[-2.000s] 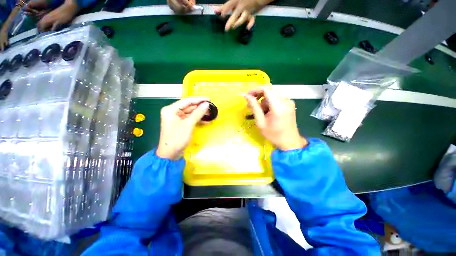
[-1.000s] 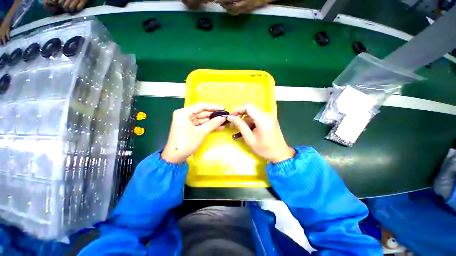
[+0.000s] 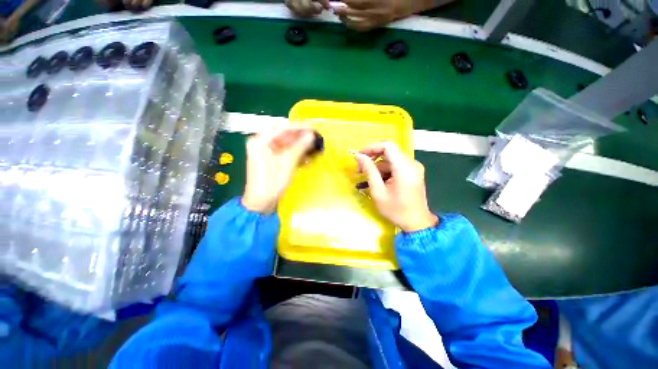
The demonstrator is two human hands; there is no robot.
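Note:
The yellow tray lies in front of me on the green surface. My left hand is over its left side, slightly blurred, with a round black part pinched at the fingertips. My right hand is over its right side with thumb and forefinger pinched near a tiny thing, too small to make out. A thin dark tool shows under the right fingers; its far end is hidden by the hand.
A tall stack of clear blister trays stands at left, with black parts in its top pockets. Two small yellow pieces lie beside it. A zip-lock bag with white packets lies at right. Black parts lie along the line beyond, near another person's hands.
My hands were together at the black part and are now apart. The left hand has moved up and left with the part, the right hand to the right. The whole view has shifted slightly.

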